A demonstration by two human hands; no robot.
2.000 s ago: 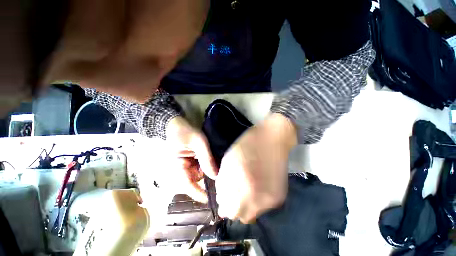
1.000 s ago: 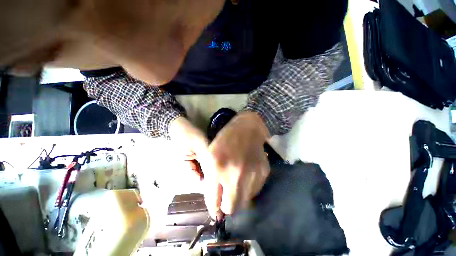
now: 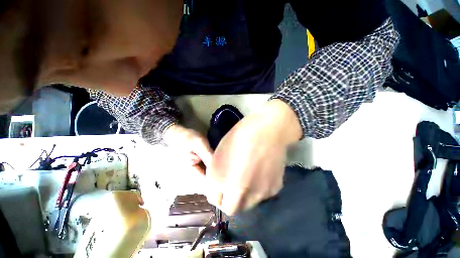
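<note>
A part-sewn black bag piece point(image 3: 300, 211) lies to the right of the needle area point(image 3: 221, 227). Its rounded end point(image 3: 225, 117) with a shiny edge line shows above the hands. My left hand point(image 3: 254, 158), on the picture's right, is closed with its fingertips down on the cloth edge just above the needle area; it hides the middle of the piece. My right hand point(image 3: 189, 146), on the picture's left, has curled fingers at the piece's left edge. Its fingertips are partly hidden by my left hand, and the grip shows only in part.
The cream machine head point(image 3: 113, 221) is lower left, with red and dark slim tools point(image 3: 66, 191) on the machine. Ridged metal bed plates point(image 3: 189, 219) lie left of the needle. Stacked black panels point(image 3: 428, 60) are upper right; black curved parts point(image 3: 421, 216) lie far right on the white table point(image 3: 370, 166).
My left hand moved down to the needle area, then slightly back up and right. The flat cloth at right shifted and spread lower. The rounded end sits lower than two seconds ago.
</note>
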